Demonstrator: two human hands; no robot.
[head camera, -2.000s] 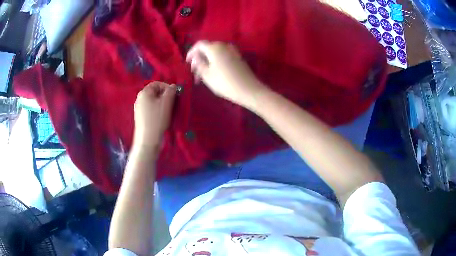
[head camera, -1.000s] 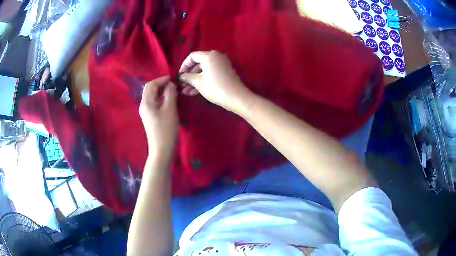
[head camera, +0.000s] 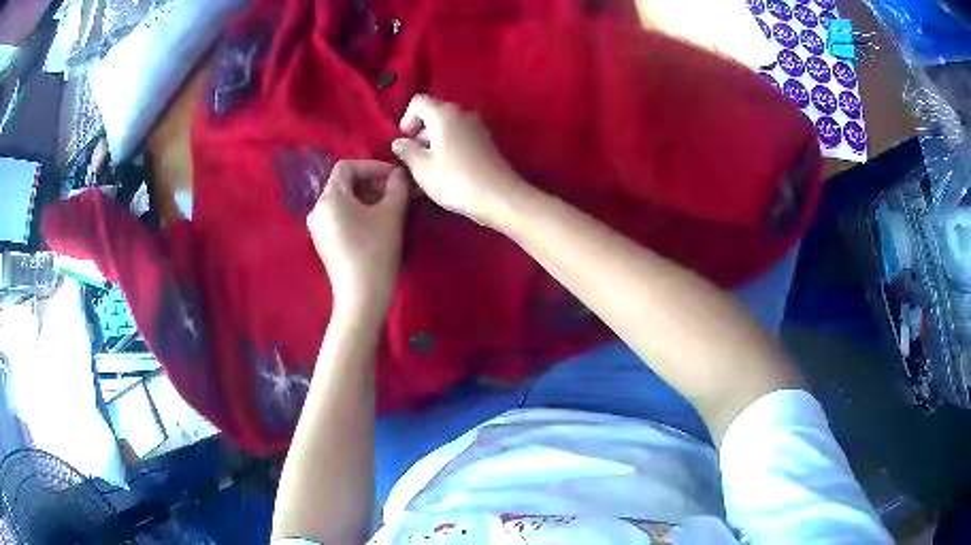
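A red knit cardigan (head camera: 660, 138) with dark patches lies spread over the desk (head camera: 174, 160) and my lap. Dark buttons run down its front placket; one button (head camera: 422, 342) shows below my hands and another (head camera: 387, 80) above them. My left hand (head camera: 360, 208) pinches the placket edge with thumb and forefinger. My right hand (head camera: 449, 154) is just right of it, its fingertips pinching the placket close to the left fingertips. The button between my fingers is hidden.
A sheet of round purple stickers (head camera: 815, 80) with a turquoise clip (head camera: 841, 39) lies at the upper right. A plump white package (head camera: 149, 75) is at the upper left. A fan (head camera: 53, 495) stands at the lower left. Clear plastic bags (head camera: 942, 138) are at the right edge.
My right hand has come in from the right to meet my left at the placket. Both hands have shifted slightly, and the cardigan has moved a little towards me.
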